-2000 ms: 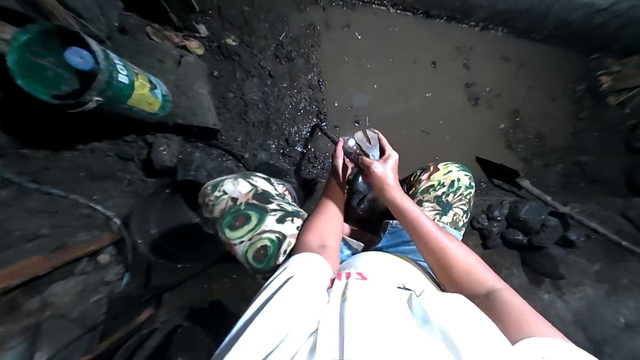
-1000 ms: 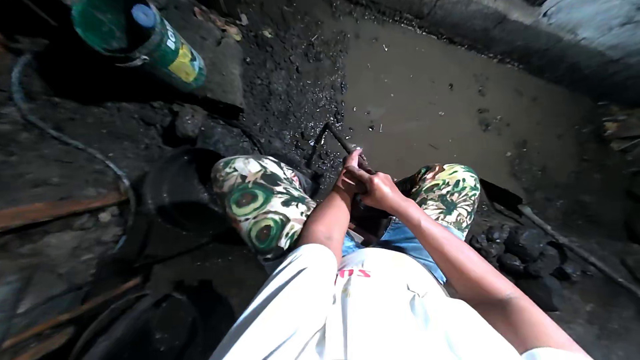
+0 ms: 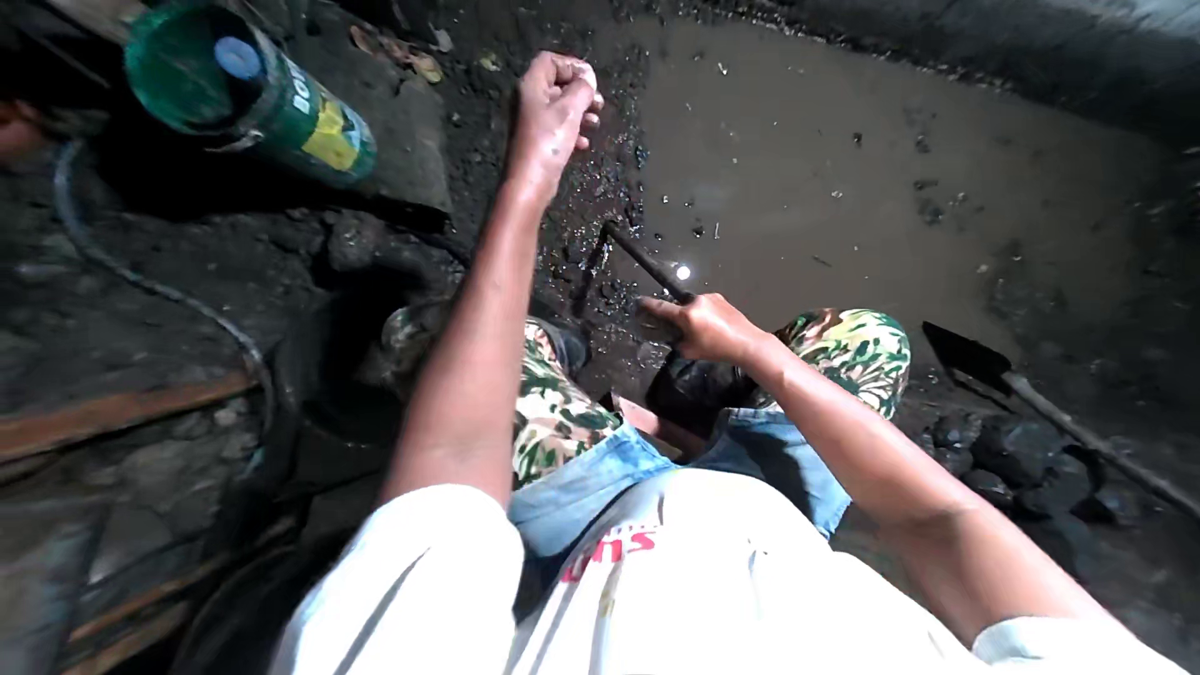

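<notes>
My left hand point(image 3: 560, 108) is stretched out over dark wet mud left of the muddy water, its fingers curled; whether something small is between them I cannot tell. Lower and to the right, my right hand point(image 3: 712, 326) grips a thin dark rod point(image 3: 647, 262), one finger pointing left. The rod's far end bends over the mud at the water's edge. Below that hand a dark, wet, rounded thing point(image 3: 694, 389) lies between my knees, partly hidden; its kind is unclear.
A green bucket point(image 3: 328, 131) lies tilted at the upper left, near a hose point(image 3: 164, 291) and a wooden board point(image 3: 122, 412). Muddy water point(image 3: 825, 178) spreads ahead. On the right are a shovel point(image 3: 1078, 427) and dark lumps point(image 3: 1022, 459). A blurred skin-toned shape shows at the left edge.
My hands were together in front of my knees, first around a dark shiny thing, then at the rod. Now my left hand has moved away, forward and left; my right hand remains on the rod.
</notes>
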